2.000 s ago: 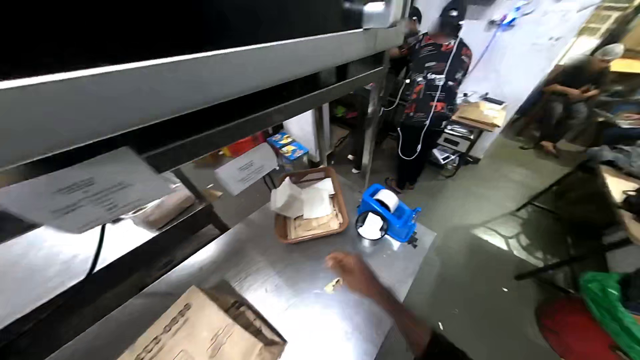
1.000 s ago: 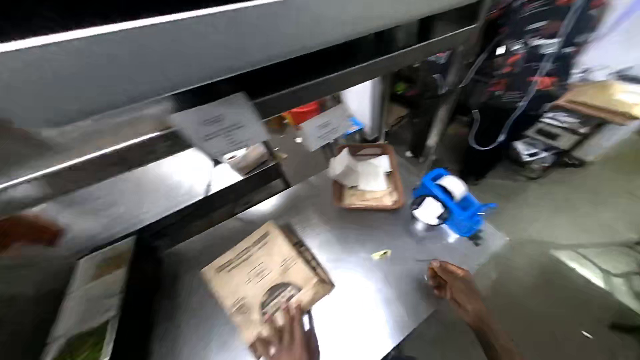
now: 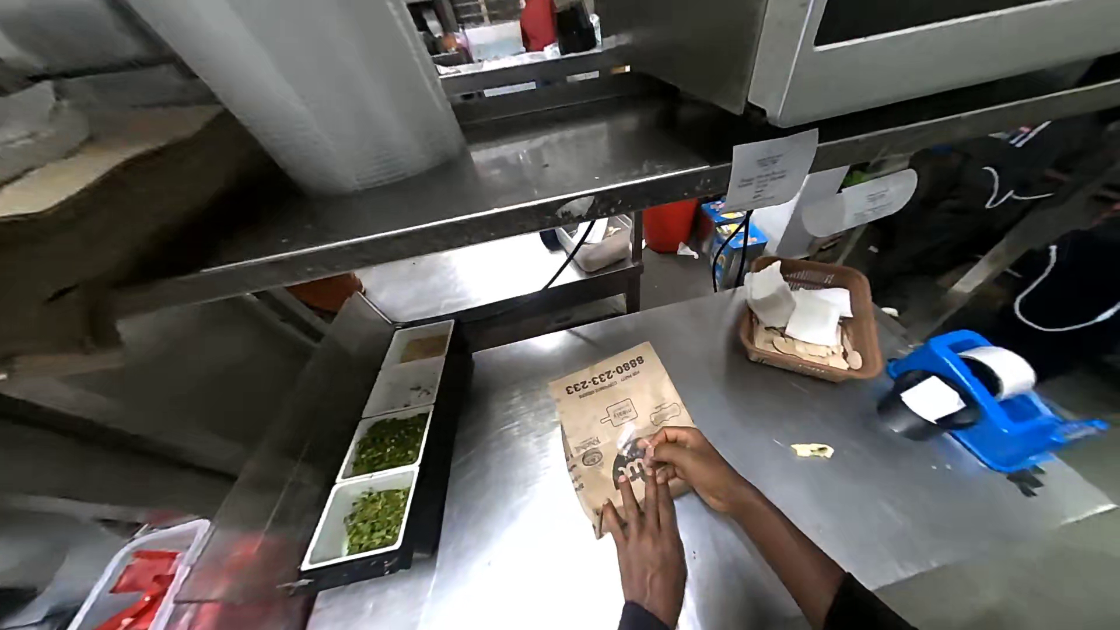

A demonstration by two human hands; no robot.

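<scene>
A printed brown paper bag (image 3: 604, 398) lies flat on the steel counter (image 3: 525, 525). My left hand (image 3: 649, 547) rests on its near part, fingers spread. Above it, my right hand (image 3: 696, 464) pinches a small clear piece, seemingly tape, against the bag's print. Right of the bag lies a small food scrap (image 3: 812, 451). A blue tape dispenser (image 3: 989, 398) with a white roll stands at the counter's right end, a black roll on its left side. Left of it is a brown plastic basket (image 3: 862, 324) with white paper pieces and flat tan bits.
On the left, a black rack holds white tubs (image 3: 328, 538) with chopped greens. A steel shelf (image 3: 542, 188) crosses above the counter, with paper notes (image 3: 770, 171) hanging from it and a large grey cylinder (image 3: 350, 96) on top. A white bin (image 3: 188, 542) with red items is at lower left.
My right hand has moved from beside the dispenser onto the bag. My left hand stays on the bag, which now lies turned differently in view. The view has swung left.
</scene>
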